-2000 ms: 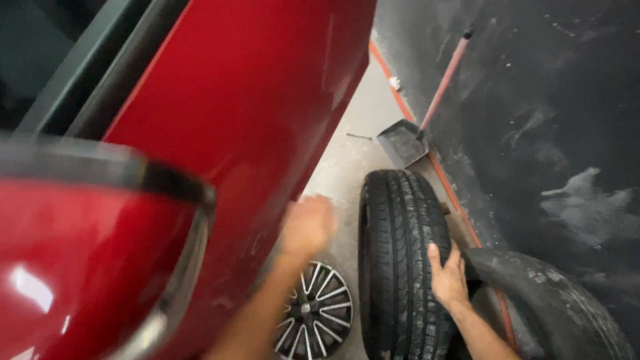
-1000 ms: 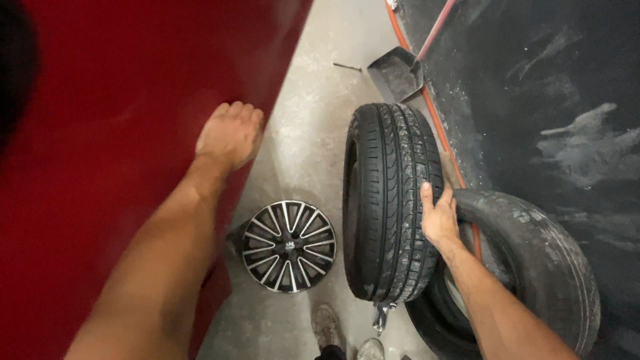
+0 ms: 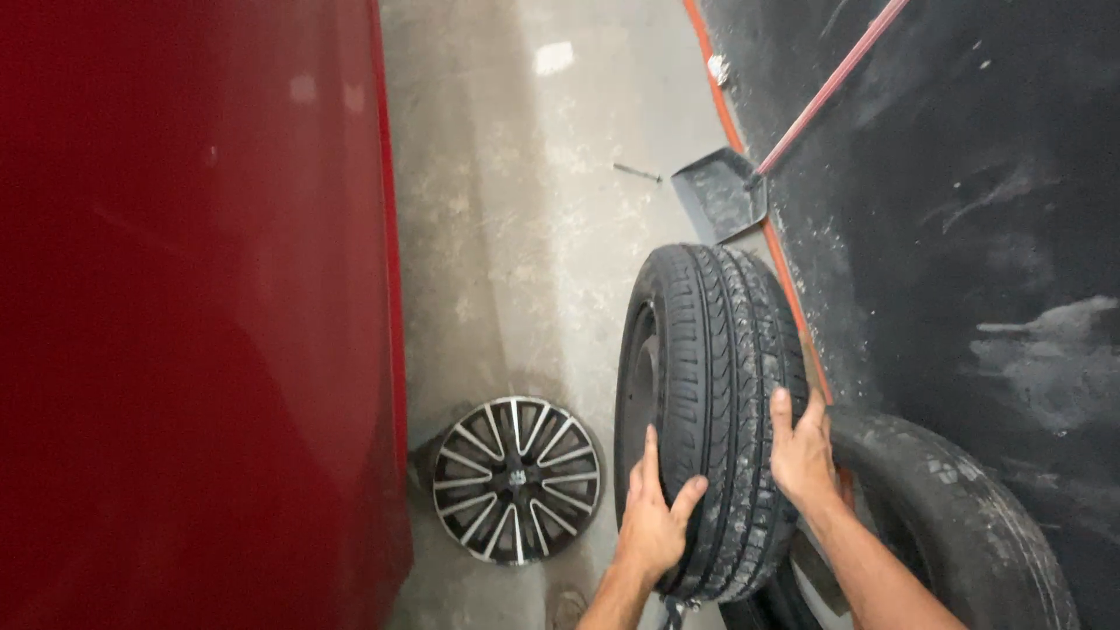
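Note:
A black car wheel with its tire (image 3: 717, 385) stands upright on its tread, its dark rim facing left. My left hand (image 3: 654, 516) rests on its left sidewall and tread edge, with thumb and fingers spread. On the right edge of the tread lies my right hand (image 3: 802, 451), thumb on the tread and fingers over the far side. Both hands hold the wheel between them. A black and silver hubcap (image 3: 518, 480) lies on the floor to the left of the wheel. Part of a metal tool (image 3: 675, 610) shows below the tire.
The red car body (image 3: 201, 315) fills the left side. A loose tire (image 3: 945, 516) leans at the lower right by the dark wall (image 3: 989, 262). Beyond the wheel are a dustpan (image 3: 722, 197) with a pink handle and a thin bolt-like piece (image 3: 637, 172) on the concrete floor (image 3: 490, 262).
My left hand has moved from beside the red car body onto the left side of the wheel. My right hand stays on the tire's right edge.

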